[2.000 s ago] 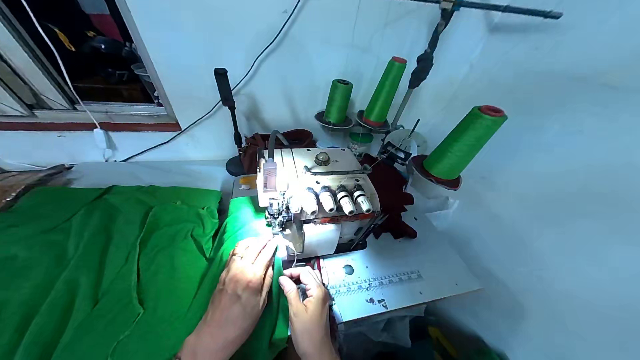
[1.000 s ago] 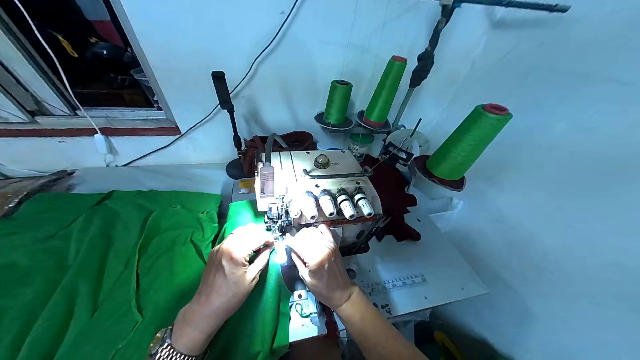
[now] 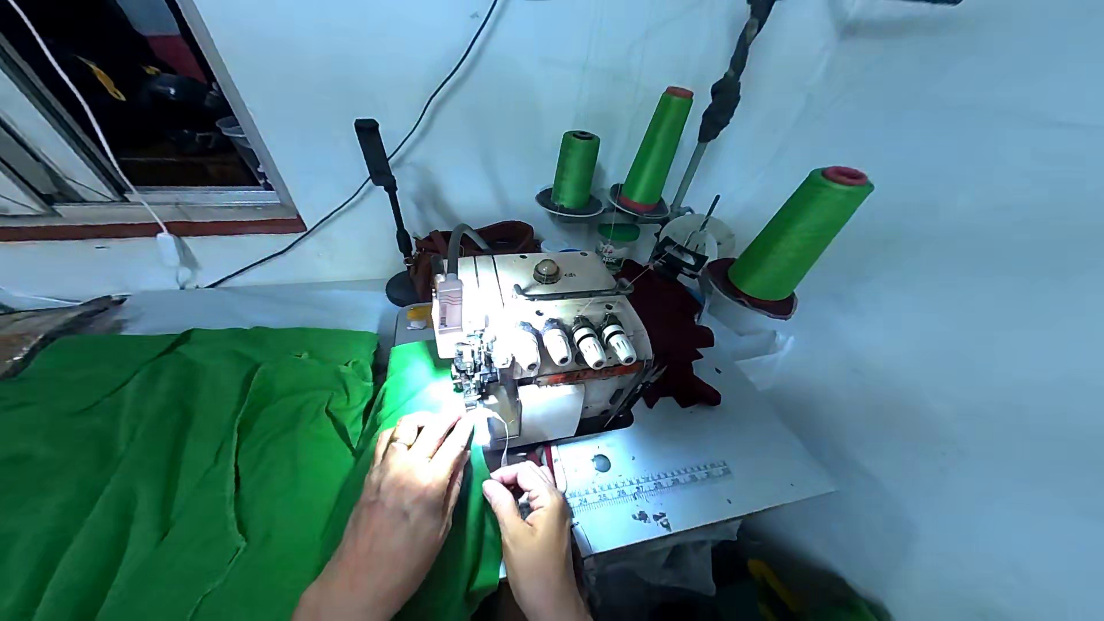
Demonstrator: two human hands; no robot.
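A white overlock sewing machine [image 3: 552, 302] stands lit at the centre, with green fabric [image 3: 293, 466] running up to its presser foot [image 3: 474, 371]. My left hand [image 3: 401, 492] lies on the fabric just in front of the foot, fingertips pressing near its edge. Below the machine's front, my right hand [image 3: 530, 517] pinches a thin white strip [image 3: 504, 435] that runs up toward the foot; the fabric's right edge passes close to its fingertips. Green thread cones [image 3: 660, 147] stand behind the machine, and a larger green cone [image 3: 802, 233] leans to the right.
A metal plate with a ruler scale [image 3: 651, 487] forms the table's right part. Dark red cloth [image 3: 677, 345] lies beside the machine. A black lamp [image 3: 388, 190] on a stand rises behind it, before a wall cable [image 3: 431, 99]. A window [image 3: 147, 207] is at upper left.
My right hand has moved down from beside the presser foot, uncovering the machine's front and holding the white strip. My left hand has flattened onto the green fabric.
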